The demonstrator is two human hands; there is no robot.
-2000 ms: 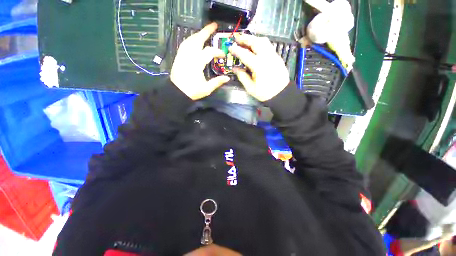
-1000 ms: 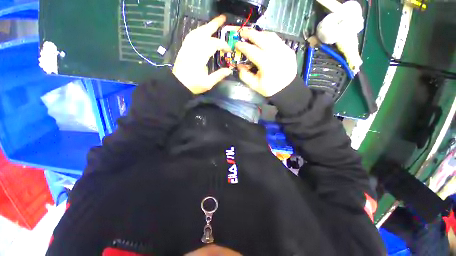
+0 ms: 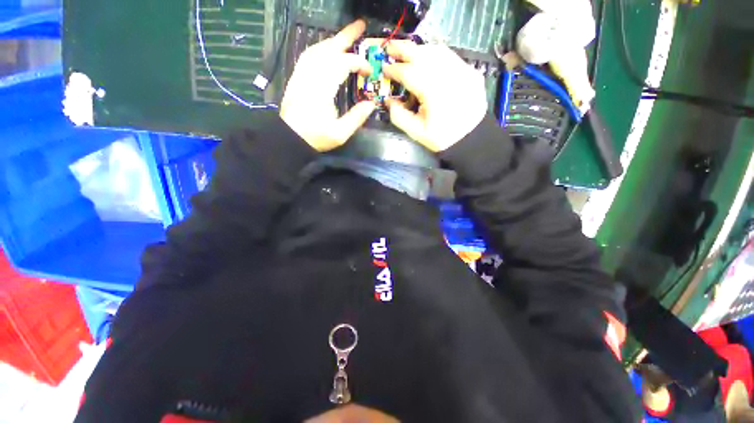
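Note:
A small green circuit board (image 3: 376,64) with bright components sits in a small cover between my two hands, over the ribbed mat at the bench edge. My left hand (image 3: 321,92) holds it from the left, thumb and fingers at its edge. My right hand (image 3: 442,92) holds it from the right, fingertips on the board's side. A thin red wire (image 3: 399,25) runs up from the board toward a black housing (image 3: 376,10) at the top of the picture. The fingers partly cover the board and cover.
Blue-handled pliers (image 3: 550,83) and a whitish tool with a black end (image 3: 570,62) lie at the right. A thin white wire (image 3: 211,70) lies left on the green bench (image 3: 132,74). Blue bins (image 3: 74,240) stand at the left. Part of a person shows at the lower right.
The view has shifted slightly. Both hands stay around the board, with small finger movements. At the lower right, red parts of a person have come further into view.

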